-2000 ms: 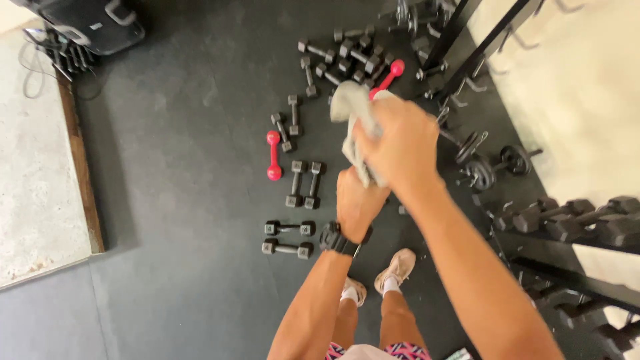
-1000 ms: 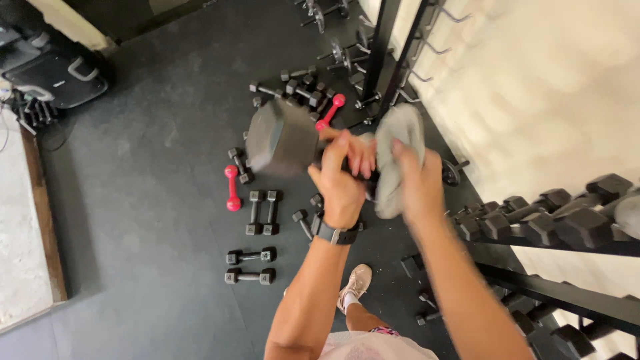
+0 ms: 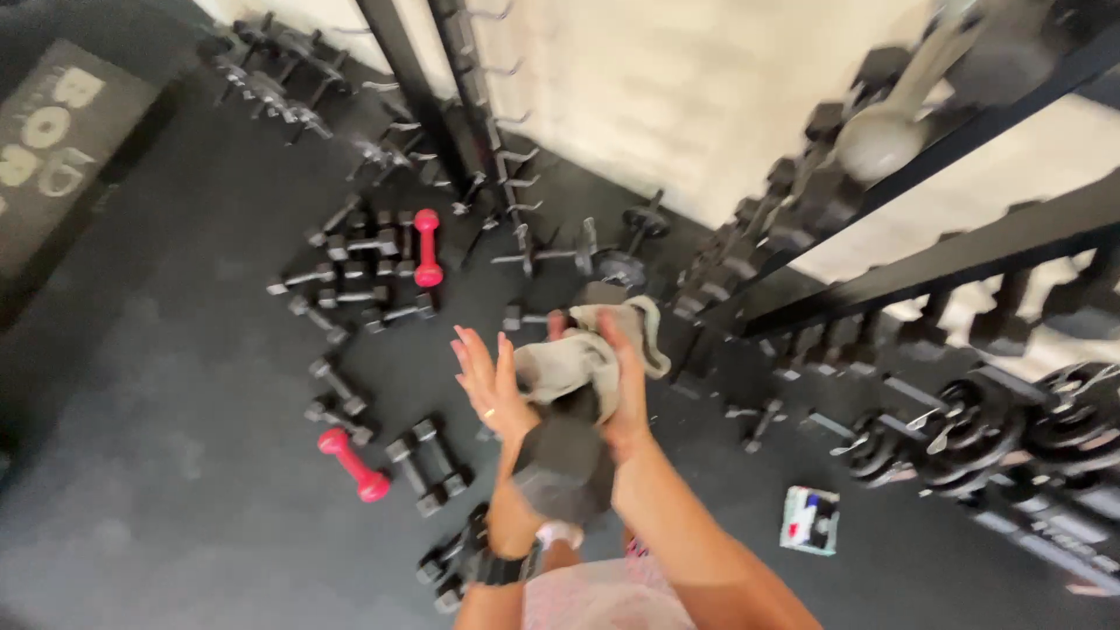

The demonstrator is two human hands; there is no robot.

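A black hex dumbbell (image 3: 564, 468) is held up in front of my body, one head toward me and the other farther off. A light grey cloth (image 3: 569, 367) lies over its handle and hangs past the far head. My right hand (image 3: 626, 385) grips the cloth and dumbbell from the right side; part of its grip is hidden. My left hand (image 3: 490, 385), with a ring on one finger and a black watch (image 3: 501, 569) at the wrist, is beside the cloth with fingers spread. Whether its palm touches the dumbbell is unclear.
Black hex dumbbells (image 3: 363, 245) and two pink ones (image 3: 354, 465) (image 3: 427, 248) lie on the dark floor. Racks (image 3: 945, 254) with dumbbells and weight plates (image 3: 971, 429) stand at the right. A small box (image 3: 810, 521) lies on the floor at lower right.
The cloth, held off to the right of the dumbbell a second ago, is now against its handle. My left hand has let go of the dumbbell and spread its fingers. The view has turned.
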